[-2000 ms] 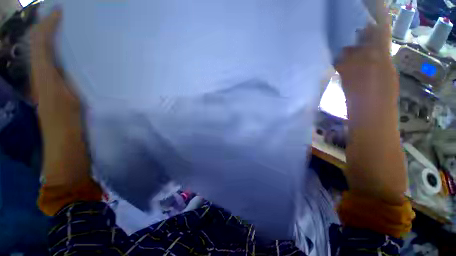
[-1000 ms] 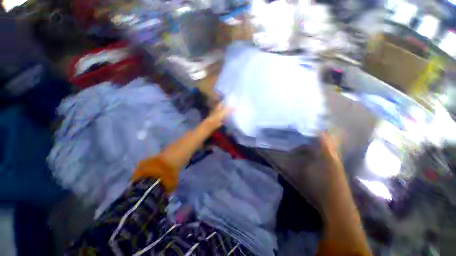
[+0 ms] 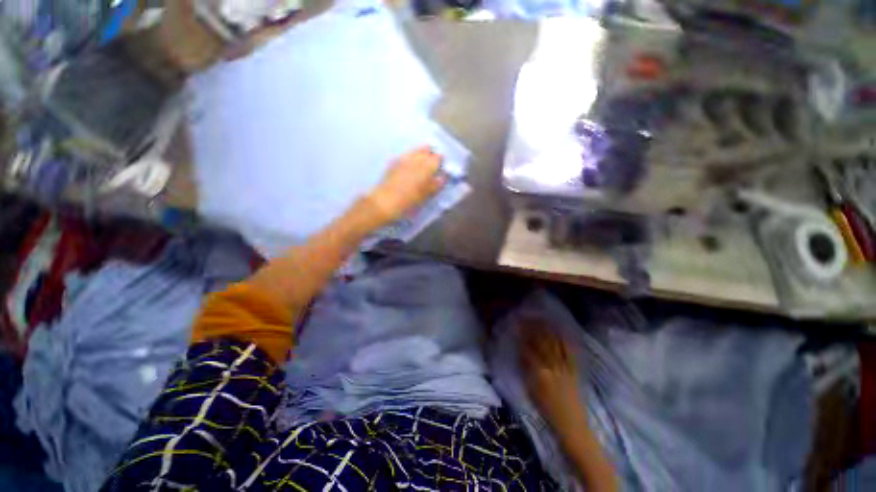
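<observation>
A flat stack of light blue fabric panels lies on the brown table, left of the sewing machine. My left hand rests on the stack's right edge; the fingertips are blurred and I cannot tell if they grip it. My right hand is low, below the table edge, on hanging light blue cloth; its fingers are blurred. More light blue cloth lies folded in my lap.
A shiny bright metal plate and the machine body are on the right. A white tape roll is at the far right. A blue cloth heap is at lower left. White scraps lie left of the stack.
The blue cloth held up in both hands now lies flat on the table. My right hand has left it and moved down to the hanging cloth. The view has turned towards the machine.
</observation>
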